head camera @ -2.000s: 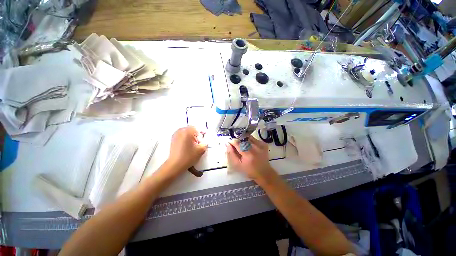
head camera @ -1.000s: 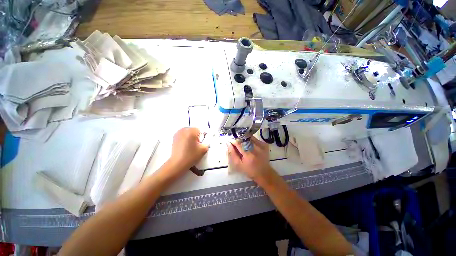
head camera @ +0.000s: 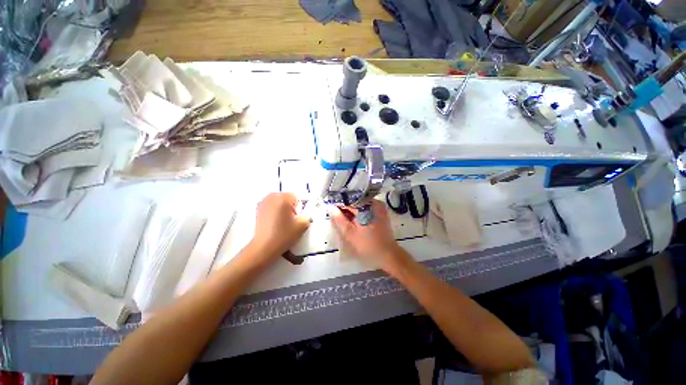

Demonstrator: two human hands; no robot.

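My left hand (head camera: 281,223) is just left of the needle area, its fingertips brought together on the bright work surface. My right hand (head camera: 366,234) is at the front right of the presser foot, fingers bent under the white sewing machine's head (head camera: 451,135). A pale fabric piece seems to lie between and under the hands, but glare washes it out, so its edges and my grip on it cannot be made out. The needle and foot are mostly hidden by the machine head and right fingers.
A fanned beige pile (head camera: 177,105) lies at the back left, beside folded white pieces (head camera: 53,147). White strips (head camera: 169,256) lie at the front left. Black-handled scissors (head camera: 410,201) and small beige pieces (head camera: 457,224) lie right of my right hand. Thread scraps (head camera: 549,225) are farther right.
My right hand has shifted slightly left and its fingertips are closer to the needle area. My left hand stays about where it was. The whole view has shifted a little.
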